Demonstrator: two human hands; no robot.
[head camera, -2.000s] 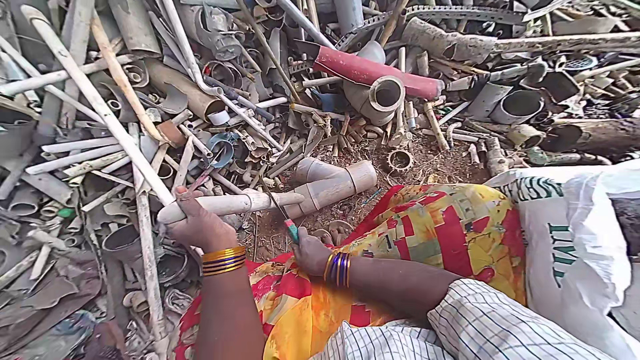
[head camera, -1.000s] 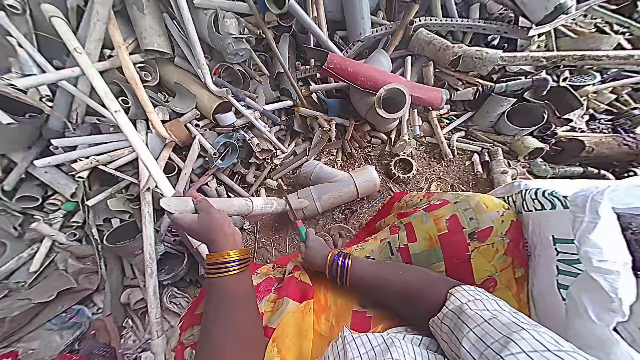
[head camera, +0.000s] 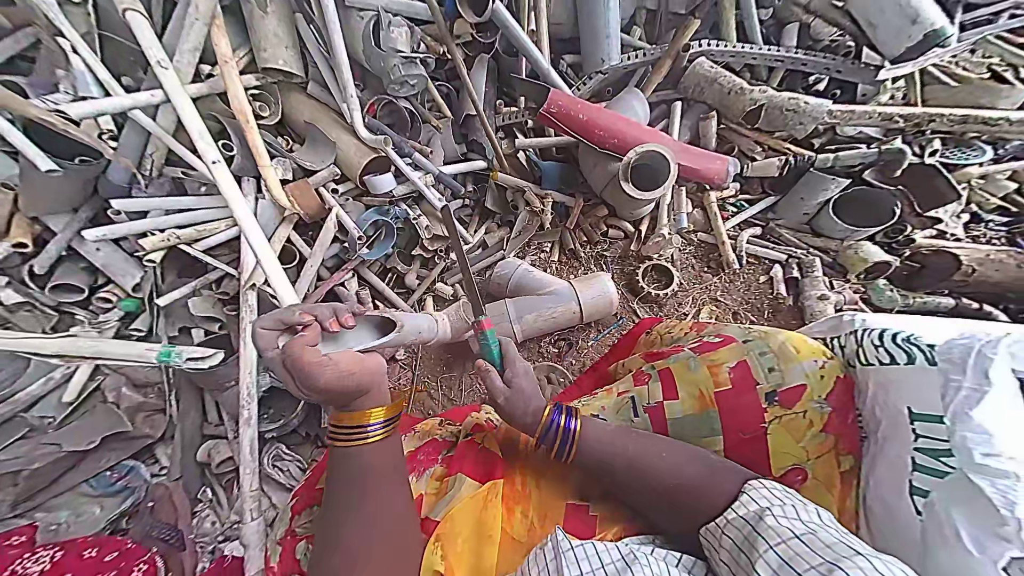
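My left hand (head camera: 324, 356) grips the left end of a pale plastic pipe piece (head camera: 400, 330), whose cut, hollow opening faces up beside my fingers. In my right hand (head camera: 516, 388) is the green and red handle of a long, dark-bladed knife (head camera: 464, 260). The blade points up and away, crossing close to the right end of the held piece; whether they touch I cannot tell. Just beyond the knife, a grey Y-shaped plastic pipe fitting (head camera: 552, 308) lies on the dirt.
Scrap pipes are heaped ahead and to the left, with a red pipe (head camera: 632, 136) and a wide-mouthed grey pipe fitting (head camera: 648, 170) among them. A small ring (head camera: 658, 278) lies on the soil. On the right is a white woven sack (head camera: 896, 400) bearing print.
The held pipe piece has been turned, so a cut opening now shows near my left hand. The knife now stands more upright, its blade in full view.
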